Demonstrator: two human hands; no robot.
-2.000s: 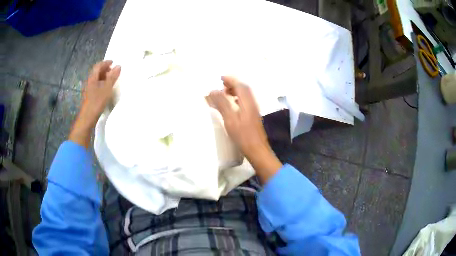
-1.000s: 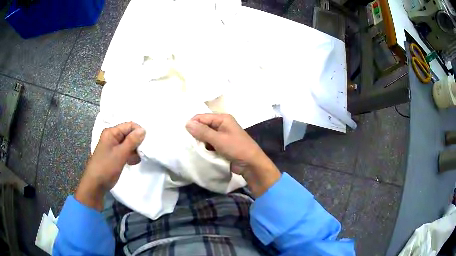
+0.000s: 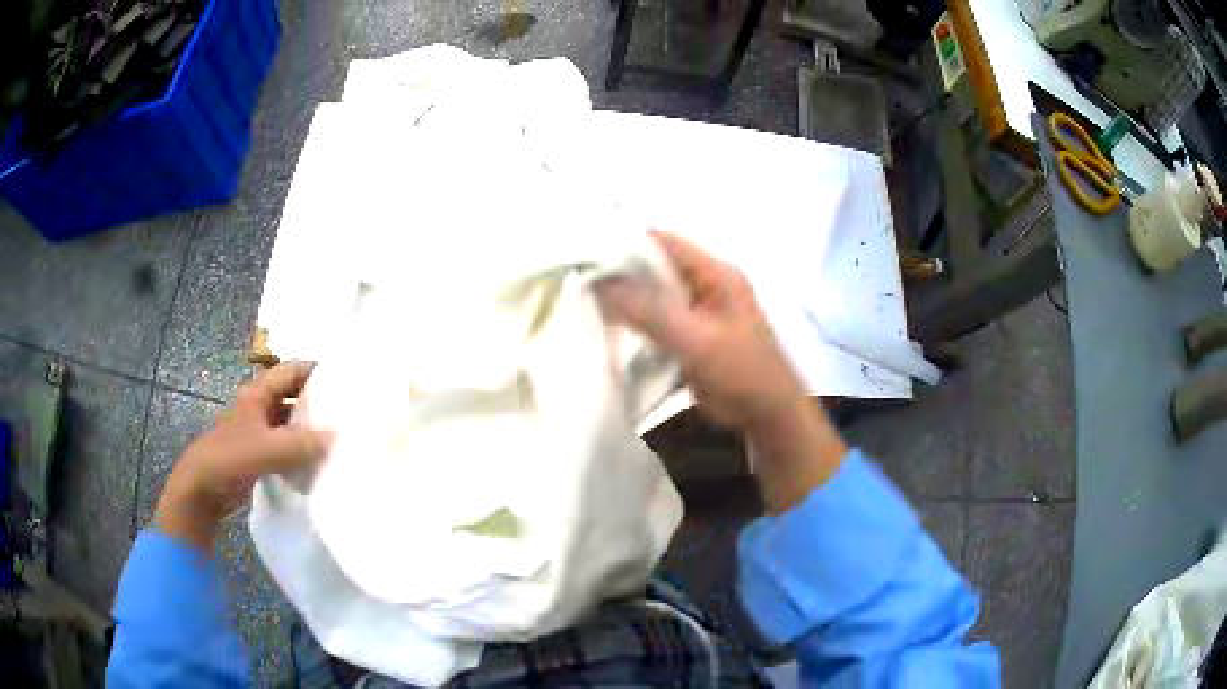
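A large white garment (image 3: 444,444), overexposed in places, is bunched over my lap and a white-covered stand (image 3: 754,189). A greenish-cream patch shows in its lower folds. My left hand (image 3: 249,451) is at the garment's left edge, fingers bent; the fingertips meet the cloth there, but a grip is hard to make out. My right hand (image 3: 720,337), slightly blurred, is closed on a raised fold of the garment near its upper right side. A plaid apron (image 3: 592,660) shows below the cloth.
A blue crate (image 3: 202,135) with dark pieces stands on the floor at upper left. At right, a grey worktable (image 3: 1117,404) bears yellow-handled scissors (image 3: 1081,164), a cream container (image 3: 1165,222), thread cones and a white cloth heap (image 3: 1171,633). A sewing machine (image 3: 1110,47) is at top right.
My right hand has moved right and lifted a fold of the garment. My left hand has moved left and down to the garment's edge. The view has shifted, showing more of the blue crate.
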